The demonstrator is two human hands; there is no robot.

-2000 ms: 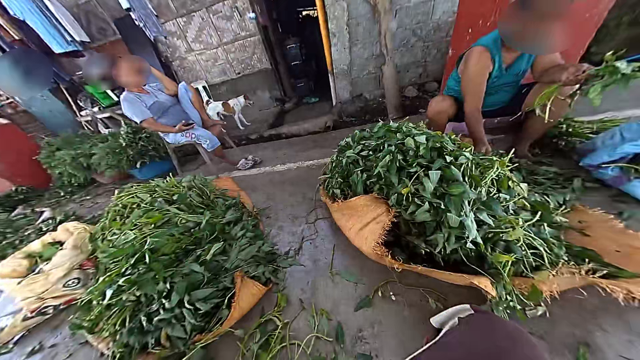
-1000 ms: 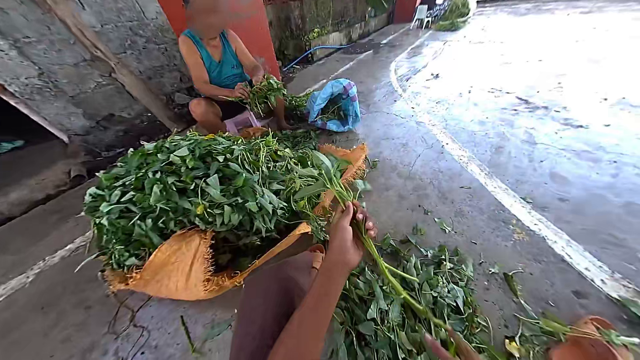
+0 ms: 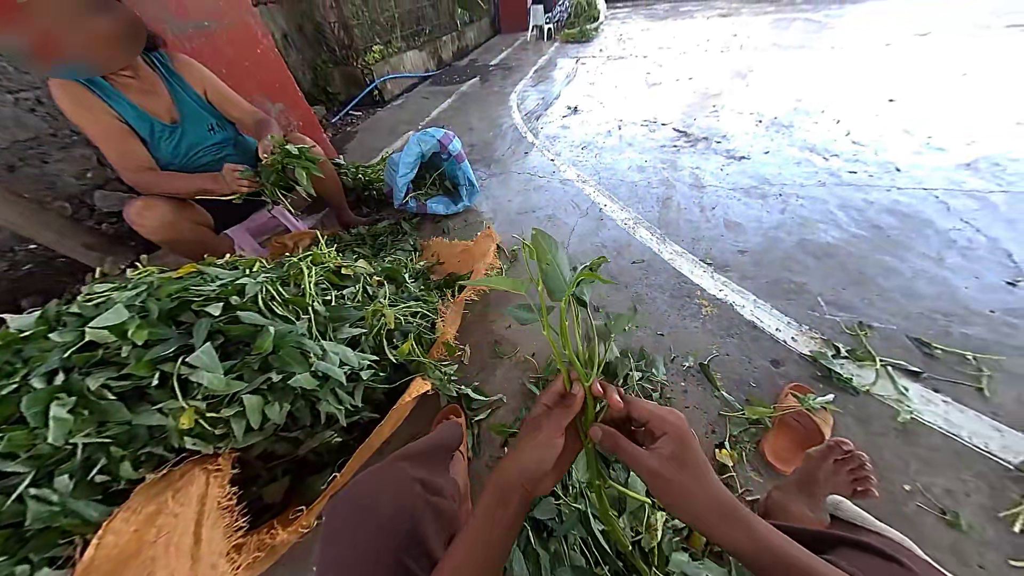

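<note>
A small bunch of leafy green stems [image 3: 572, 332] stands upright between my two hands, low in the middle of the view. My left hand [image 3: 548, 436] is closed around the stems below their leaves. On the other side, my right hand [image 3: 652, 448] pinches the same stems with thumb and fingers. Thicker stalks run down below the hands over a loose heap of greens [image 3: 552, 528] between my legs. At my left, a large pile of leafy greens [image 3: 216, 344] lies on an open orange woven sack [image 3: 172, 520] with frayed edges.
Across the pile, a person in a teal tank top [image 3: 180, 120] sits holding greens [image 3: 288, 170]. A blue plastic sack [image 3: 452, 172] with greens stands beyond. An orange slipper [image 3: 794, 428] lies by my bare foot [image 3: 824, 480]. Loose stems [image 3: 880, 360] lie across a white painted line [image 3: 688, 264].
The view has swung far to the right since the oldest frame. One second ago one hand held the long stems out to the side; now both hands are together on stems in front of me.
</note>
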